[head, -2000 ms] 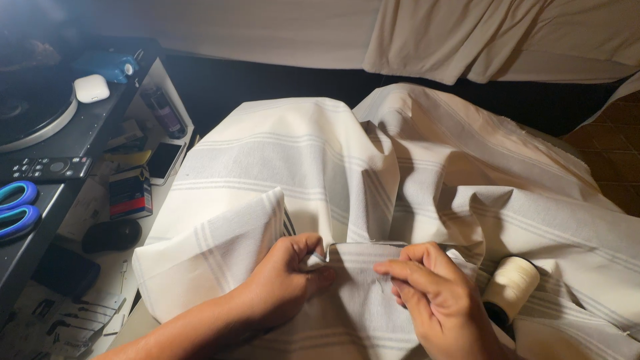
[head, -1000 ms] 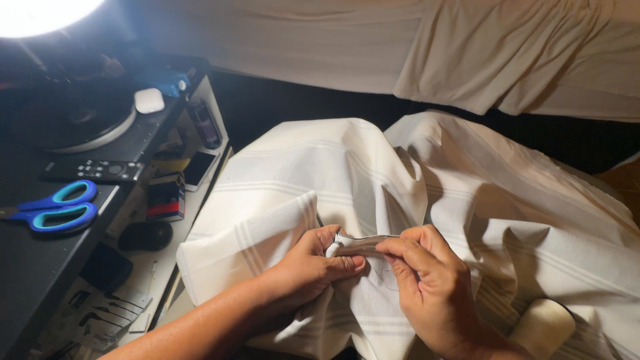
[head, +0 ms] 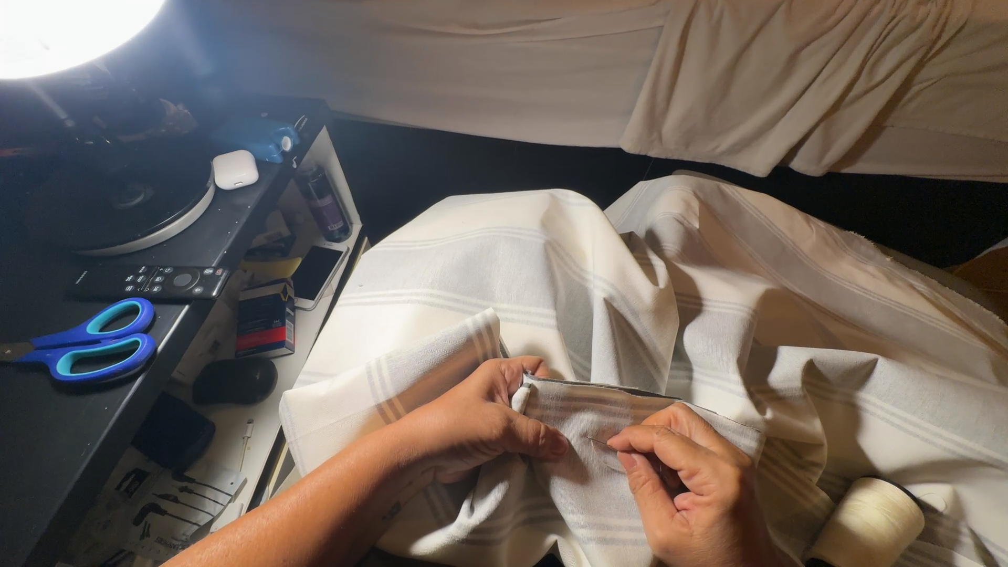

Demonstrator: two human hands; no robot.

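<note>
A cream fabric with grey stripes [head: 472,260] lies draped over my lap. My left hand [head: 504,417] grips its folded edge, thumb on top and fingers behind. Between the thumb and index finger of my right hand [head: 685,472] is a thin sewing needle [head: 600,442], its tip pointing left close above the cloth. The other fingers of that hand are curled. A spool of cream thread [head: 870,524] rests on the fabric at the lower right. Any thread on the needle is too fine to make out.
Blue-handled scissors [head: 102,342], a black remote control [head: 150,281], a white earbud case [head: 235,169] and a turntable [head: 118,197] sit on the dark desk at left. Beneath, a shelf holds a computer mouse [head: 234,381], a phone [head: 318,272] and a small box [head: 266,319]. A bright lamp [head: 71,27] shines above.
A second ago both hands were close together at the fabric's pinched fold. Now my right hand is apart from the left, and the cloth between them is spread flatter.
</note>
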